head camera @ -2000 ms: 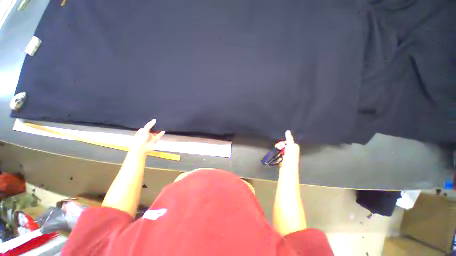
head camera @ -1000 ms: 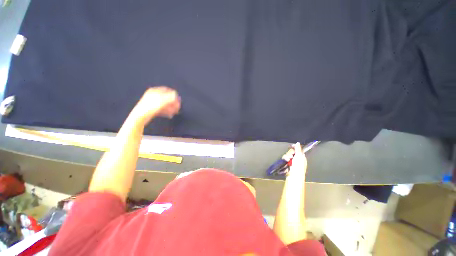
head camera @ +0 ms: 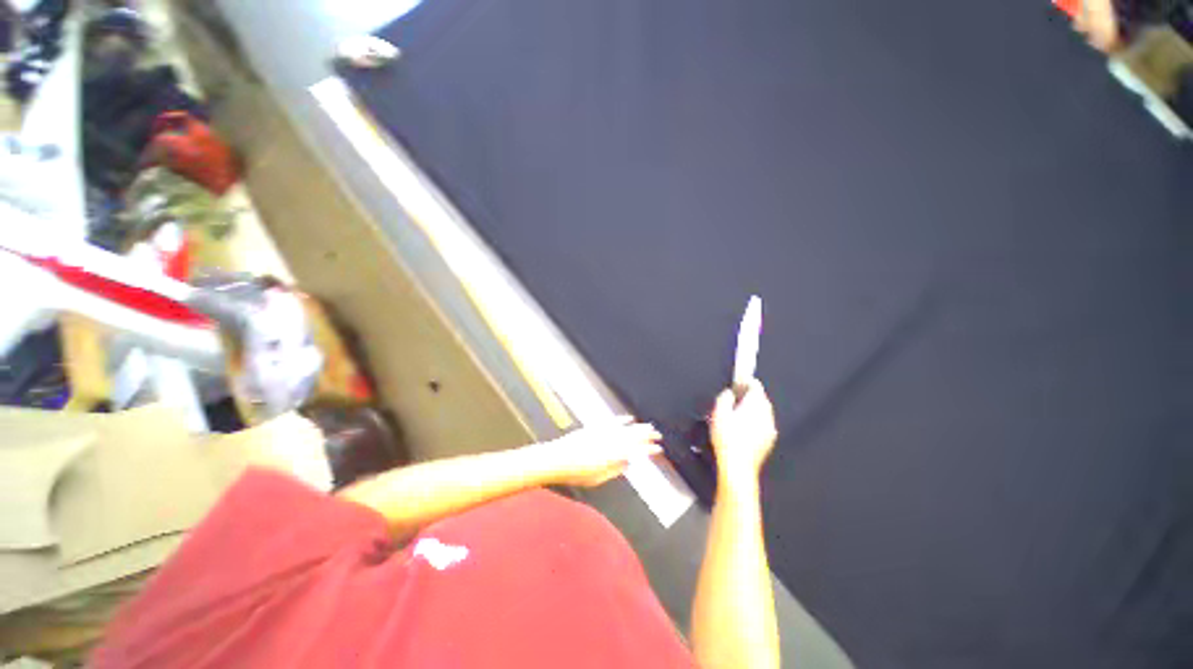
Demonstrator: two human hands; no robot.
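Dark fabric [head camera: 942, 248] lies spread over the table, mostly flat, with a soft crease near the middle. My right hand [head camera: 743, 429] is shut on the shears [head camera: 748, 342]; their blades point away from me above the fabric, and the handles are mostly hidden. My left hand [head camera: 608, 452] is at the fabric's near edge, over the white strip [head camera: 661, 494], fingers extended and apart; no held thing shows. A thin yellow ruler [head camera: 504, 337] lies along the strip. A pale weight [head camera: 366, 52] sits at the fabric's far left corner.
The table's near edge runs diagonally beside a tan side panel [head camera: 380, 307]. Bags, cloth and cardboard [head camera: 118, 490] crowd the left. A red bag [head camera: 196, 150] lies farther back. Part of another person's hand [head camera: 1096, 21] shows at top right, near a brown item [head camera: 1164, 65].
The view has turned left, so the table edge now runs diagonally. My left hand has come down from over the fabric to its near edge. The shears have moved from beside the edge to above the fabric.
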